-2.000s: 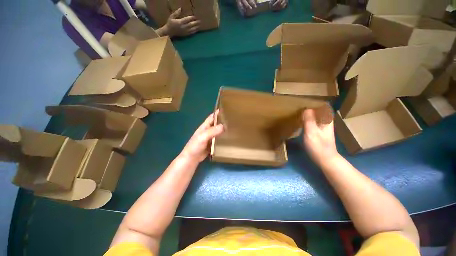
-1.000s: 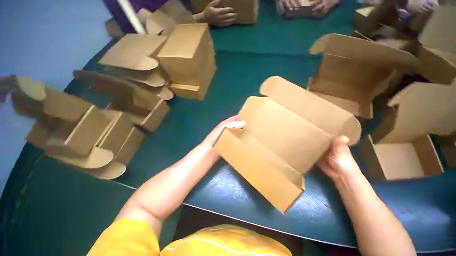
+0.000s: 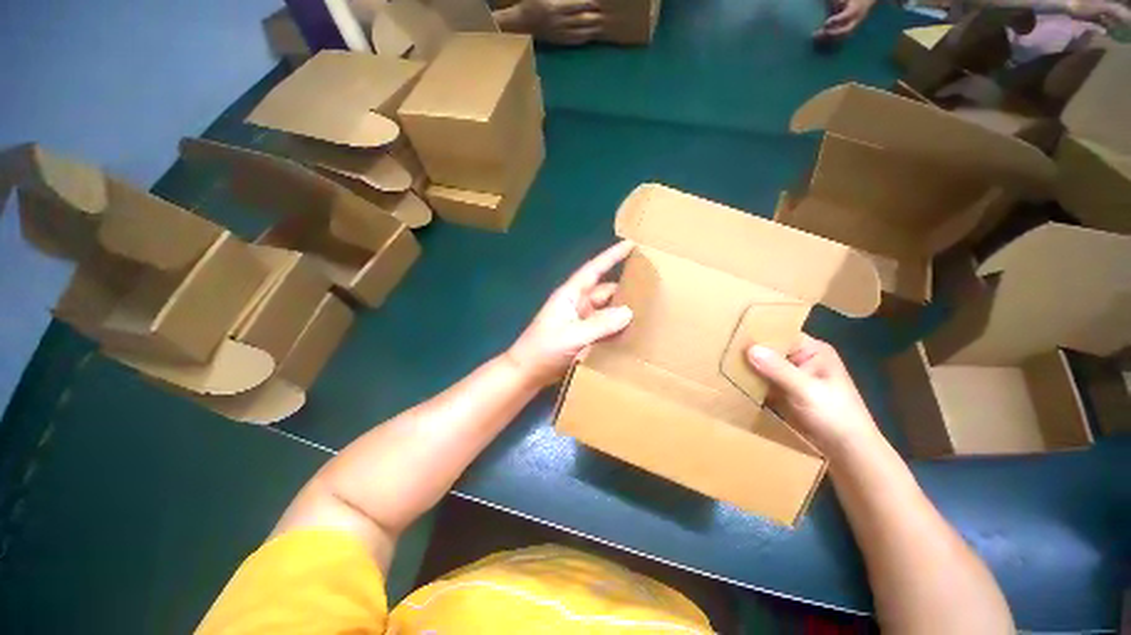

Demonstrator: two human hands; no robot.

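Observation:
A tan-brown mailer box [image 3: 688, 453] is held open above the table, its front wall facing me. Its lid stands up behind the tray, and the front tuck flap [image 3: 744, 242] with rounded ends spreads along the lid's far edge. My left hand [image 3: 581, 318] grips the left side, thumb on the inner side flap there. My right hand [image 3: 794, 375] grips the right side, thumb pressing an angled inner side flap [image 3: 753, 347] against the inside of the lid. The fingers behind the box are partly hidden.
Stacked boxes [image 3: 469, 114] and open boxes [image 3: 174, 292] lie at the left. Open boxes [image 3: 1007, 403] cluster at the right on the dark-green table [image 3: 670, 106]. Other people's hands [image 3: 564, 19] show at the top edge. A pale blue wall is at upper left.
The box has turned from facing sideways to lid-up towards me. Its side flaps now lie inward under my thumbs. My left hand has moved up along the left side. The view has swung right.

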